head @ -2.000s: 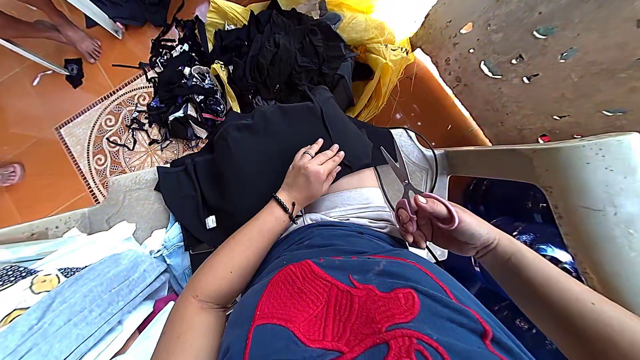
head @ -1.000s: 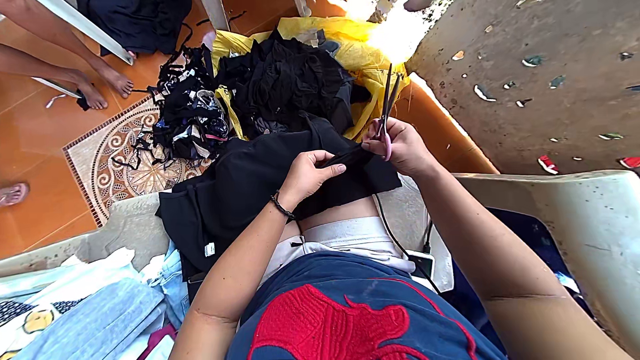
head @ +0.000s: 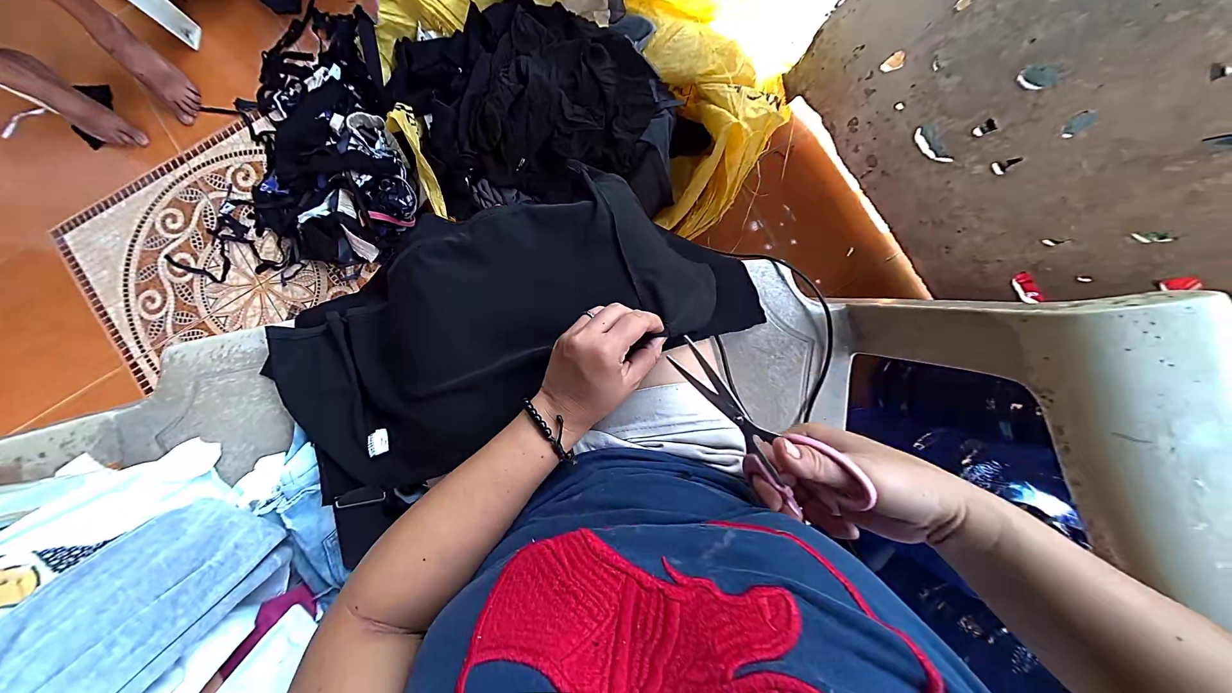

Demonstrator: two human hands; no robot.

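A black cloth garment [head: 500, 289] with a small white label lies across my lap. My left hand [head: 602, 366], with a ring and a black beaded bracelet at the wrist, pinches the garment's near edge between thumb and fingers. Low on the right, my right hand [head: 828, 481] holds scissors [head: 724, 397] by their pink handles. The blades are spread and point up and left, with their tips just right of my left fingertips. Whether the blades touch the cloth cannot be told.
Beyond my lap are a heap of black cloth [head: 529, 96], a yellow plastic bag [head: 722, 125] and a tangle of dark scraps [head: 337, 183]. Light clothes [head: 144, 577] lie at left. A plastic chair arm [head: 1136, 385] stands at right. Another person's bare feet [head: 173, 91] are upper left.
My right hand and the scissors have come down from the garment's far right edge to near my waist. My left hand still grips the cloth, at its near edge.
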